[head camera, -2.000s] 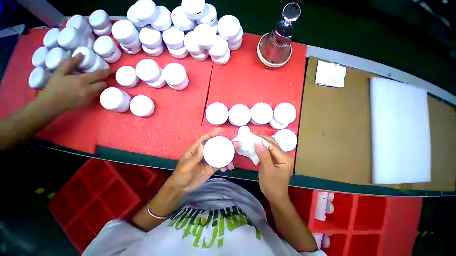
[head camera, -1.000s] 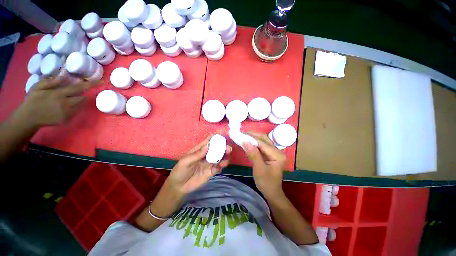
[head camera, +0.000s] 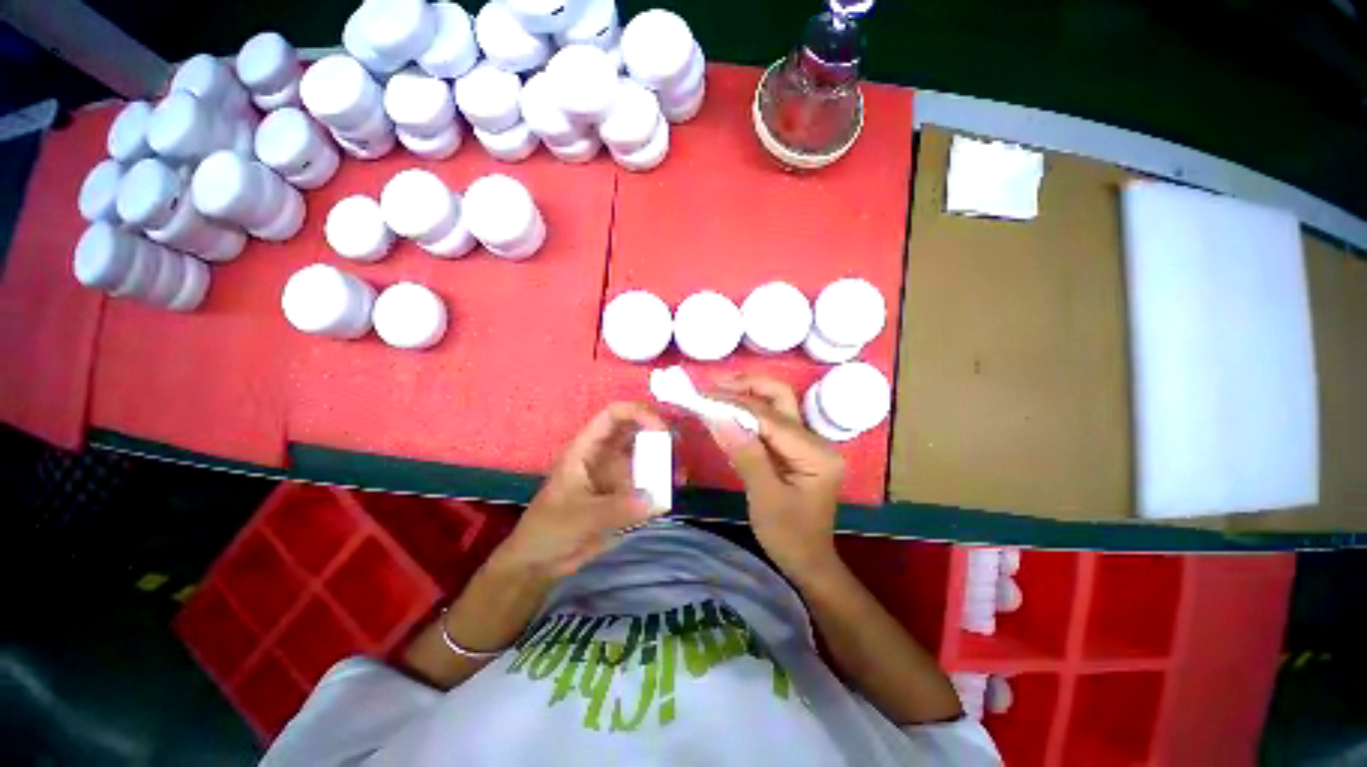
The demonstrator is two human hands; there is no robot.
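Note:
My left hand holds a white round unit on its side, seen edge-on, near the front edge of the red mat. My right hand pinches a crumpled white wiping cloth just right of and above that unit. Cloth and unit look apart. A row of white units stands on the mat beyond my hands, with more at the right of my right hand.
Many white units cluster at the back left. A clear dispenser bottle stands in a round dish. Spare wipes and a white foam sheet lie on brown board. Divided red trays sit below the bench edge.
My left hand has turned the unit from face-up to edge-on. The cloth has moved slightly left and up. The other person's hand at the left has left the picture.

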